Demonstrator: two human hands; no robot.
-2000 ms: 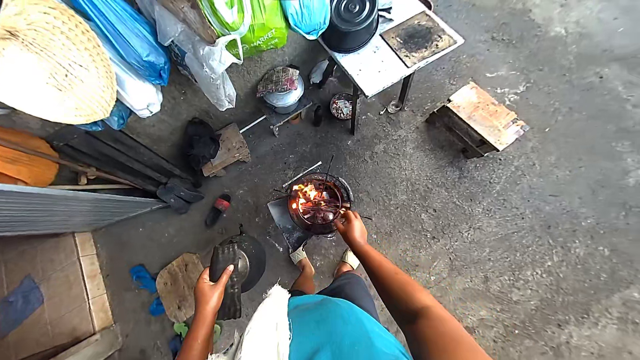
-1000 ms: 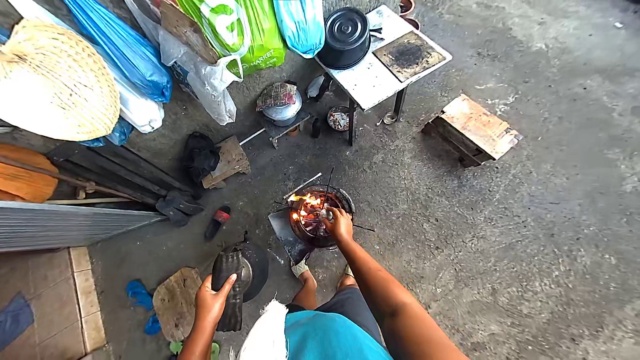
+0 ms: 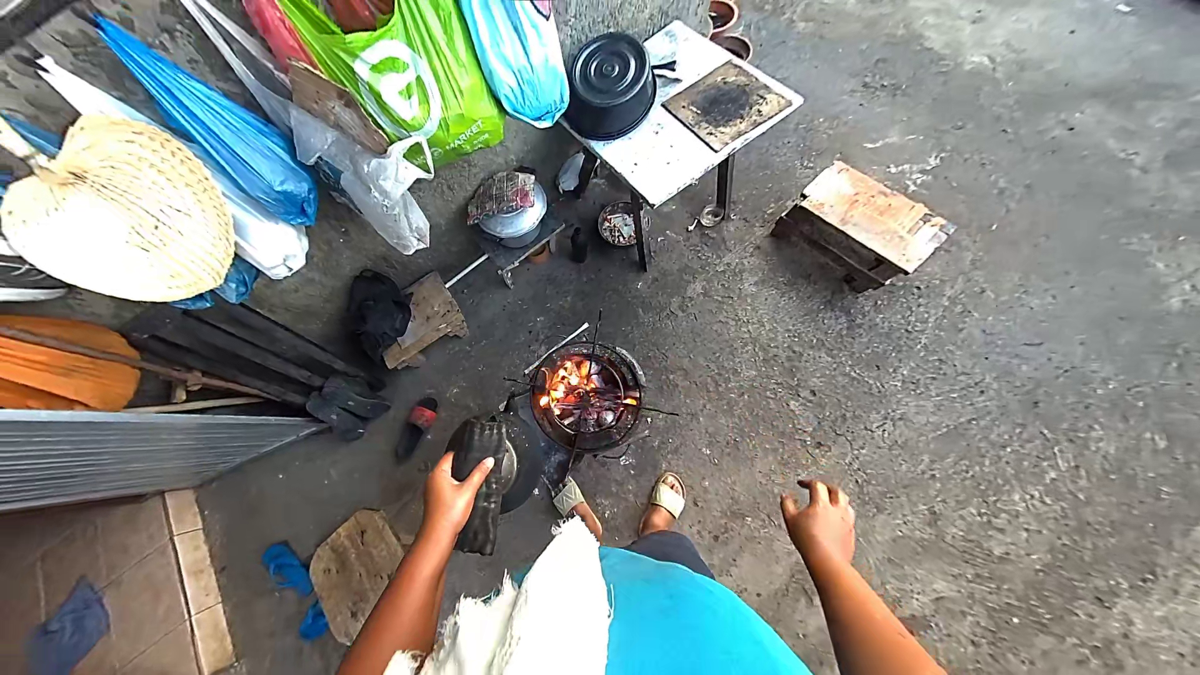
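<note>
In my left hand [image 3: 456, 502] is a long dark ribbed piece that looks like charcoal [image 3: 482, 483], gripped by its middle with the thumb across it. Behind that piece, on the floor, lies a round dark lid or pan [image 3: 525, 464], partly hidden. A round charcoal stove [image 3: 636, 412] stands ahead of my feet, with flames and glowing charcoal [image 3: 586, 392] in it and thin metal rods jutting past its rim. My right hand [image 3: 821, 523] is off to the right over bare concrete, fingers loosely curled, touching nothing.
A white table [image 3: 661, 173] at the back bears a black pot [image 3: 611, 84]. Right of it stands a low wooden stool [image 3: 872, 216]. Nearer are a dark slipper [image 3: 415, 429], a wooden board [image 3: 356, 572] and blue slippers [image 3: 287, 568]. A woven fan [image 3: 122, 211] and plastic bags hang at the upper left.
My right hand has left the stove and moved out to the right. My left hand still holds the dark piece.
</note>
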